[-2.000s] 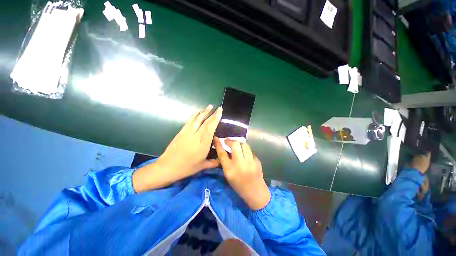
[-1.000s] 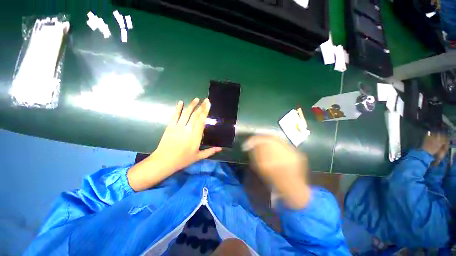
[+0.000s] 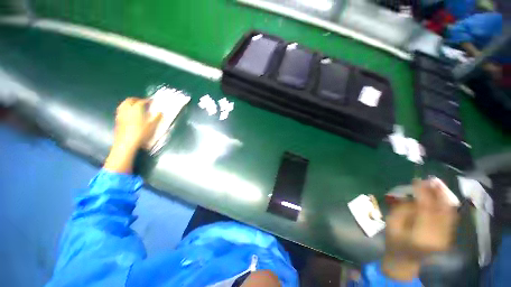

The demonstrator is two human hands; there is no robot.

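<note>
My left hand (image 3: 134, 126) is at the film stack in its clear bag (image 3: 167, 112), with its fingers at the stack's left side; whether it grips anything is not clear. A black smartphone (image 3: 289, 182) lies on the green bench in front of me, untouched. My right hand (image 3: 420, 221) is blurred, raised over the right side of the bench, and what it holds cannot be told. It partly hides the dispenser bottle (image 3: 399, 191). A folded white cloth (image 3: 365, 214) with a short yellowish stick lies right of the phone.
Stacked black foam trays (image 3: 305, 95) stand beyond the phone, with phones in pockets and a white slip in one. A second black tray (image 3: 440, 112) is further right. White tabs (image 3: 215, 105) stick to the bench. White scraps (image 3: 406, 146) lie near the trays. Another person (image 3: 476, 31) is upper right.
My left hand has left the phone and moved left to the film stack. My right hand has moved away to the right. The view has shifted, showing more of the trays.
</note>
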